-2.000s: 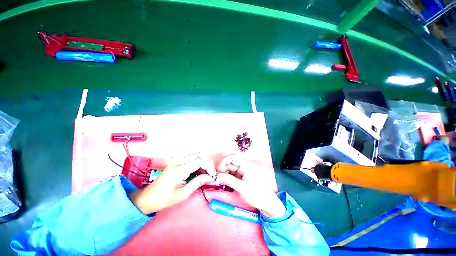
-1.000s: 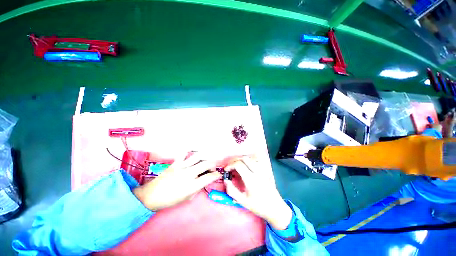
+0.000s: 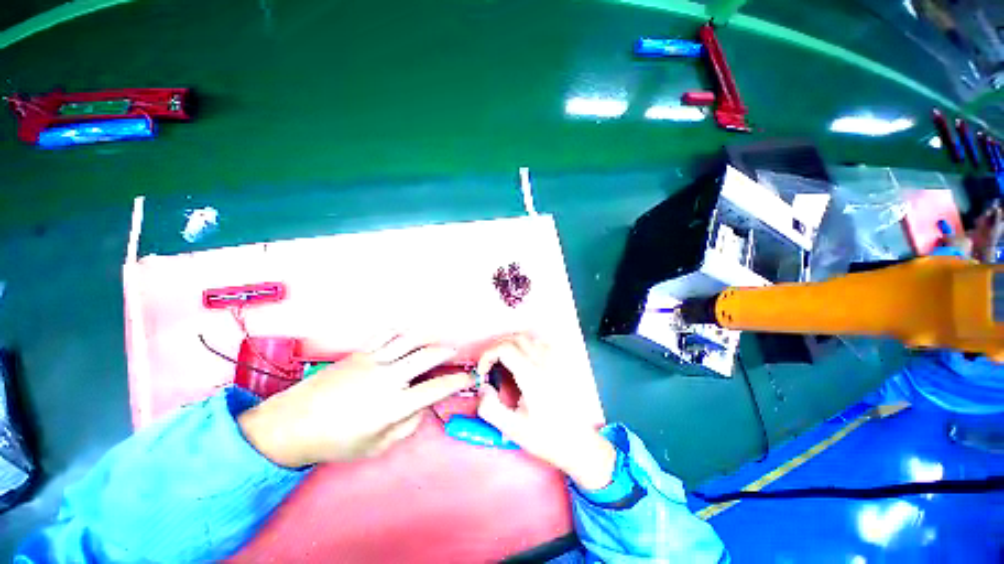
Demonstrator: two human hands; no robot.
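Note:
A red plastic housing (image 3: 264, 364) lies on the pink-red work mat (image 3: 363, 261), mostly covered by my hands. My left hand (image 3: 355, 405) lies over its middle, with fingertips at its right end. My right hand (image 3: 536, 413) pinches a small dark fitting (image 3: 481, 380) at that end; whether it sits in the housing is hidden. A blue battery pack (image 3: 476, 431) lies below the housing, partly under my right hand. A small red cover (image 3: 244, 294) lies above, joined by thin wires. A dark red-brown pile of small parts (image 3: 511, 284) is at the mat's upper right.
An orange electric screwdriver (image 3: 837, 306) hangs at the right, its tip over the screw feeder (image 3: 705, 275). Two more housings (image 3: 171, 102) (image 3: 721, 79) with blue packs lie on the green bench. A clear bag (image 3: 13, 441) is at the left edge. Another person's hand (image 3: 983, 237) shows far right.
The view has shifted, so the bench items sit elsewhere in it. My left hand still lies over the housing. The dark fitting, seen more openly a second ago, is now mostly hidden between my fingers.

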